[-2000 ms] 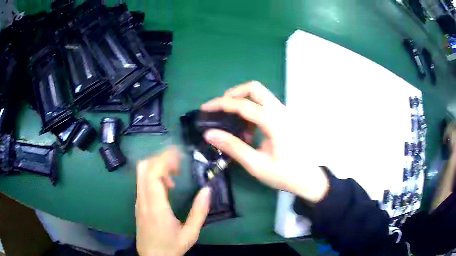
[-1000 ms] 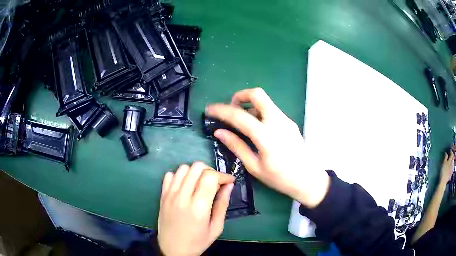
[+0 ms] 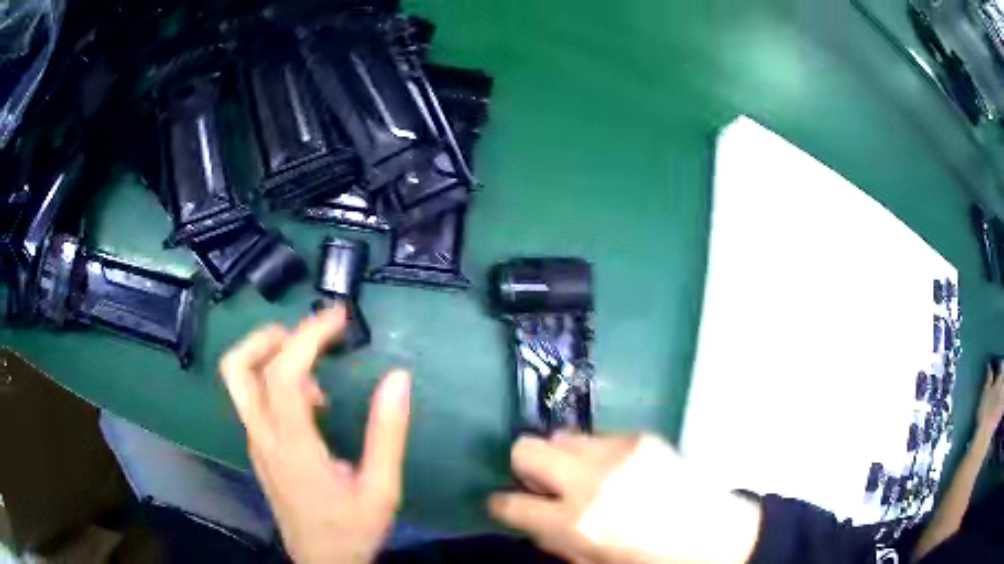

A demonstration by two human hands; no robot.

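Note:
A black housing lies on the green bench in front of me, with a glossy black barrel across its head and thin wires with a small connector on it. My right hand is at the housing's lower end, fingers and thumb closed around it and hiding that end. My left hand is blurred, its fingers apart and empty. Its index fingertip overlaps two short black sleeve pieces left of the housing; I cannot tell whether it touches them.
Many black housings are piled at the upper left, with clear plastic at the corner. A large white foam slab stands at right, with small black modules along its right side. Another person's hand shows at the right edge. A cardboard box is lower left.
My right hand has left the barrel and moved down to the housing's lower end. My left hand has left the wires, moved left and opened. The camera view has shifted.

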